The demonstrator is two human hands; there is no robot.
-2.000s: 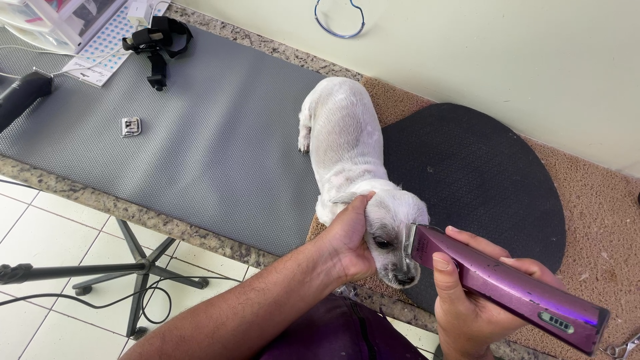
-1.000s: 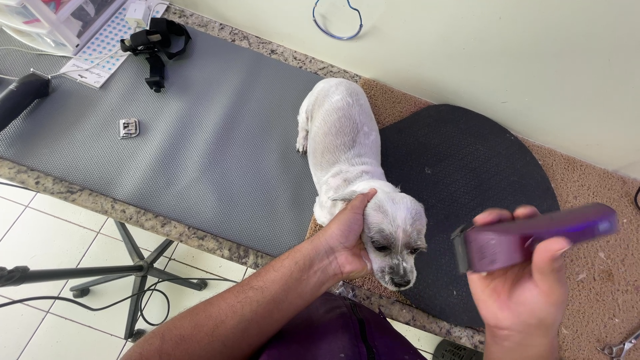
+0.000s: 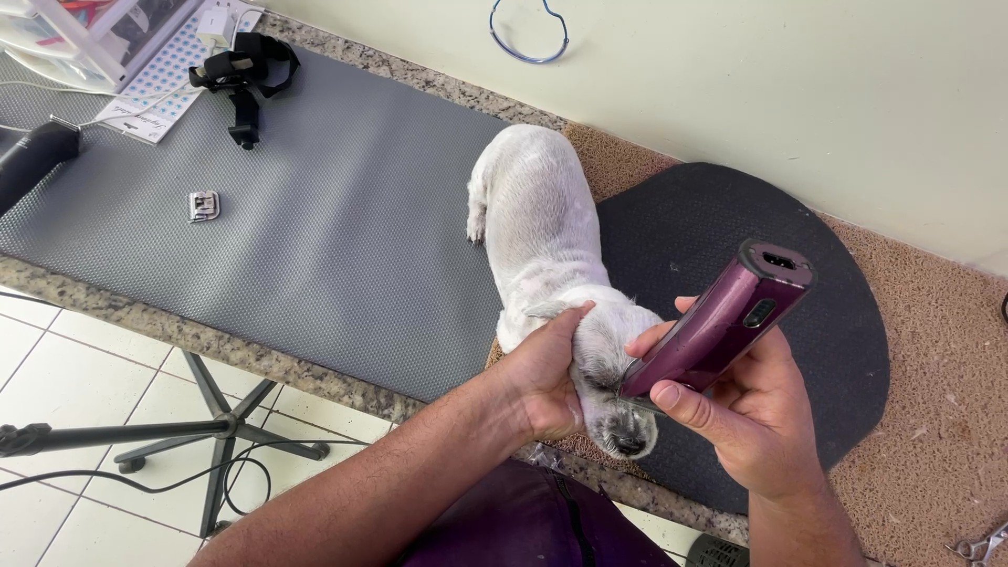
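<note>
A small white dog with a short coat stands on the counter, its head toward me and its grey-marked muzzle pointing down. My left hand holds the side of its head, below the ear. My right hand grips a purple cordless hair clipper. The clipper's rear end points up and to the right, and its blade end is at the dog's face, beside the eye and the top of the muzzle. The clipper body and my fingers hide the blade and part of the face.
On the grey textured mat lie a metal clipper blade, a black strap and a black clipper. A black rubber mat overlaps a brown mat. Scissors lie bottom right. A wheeled stand is below the granite edge.
My right hand has brought the clipper back to the dog's face after holding it away to the right one second ago. The clipper's rear end now tilts upward. My left hand keeps its hold.
</note>
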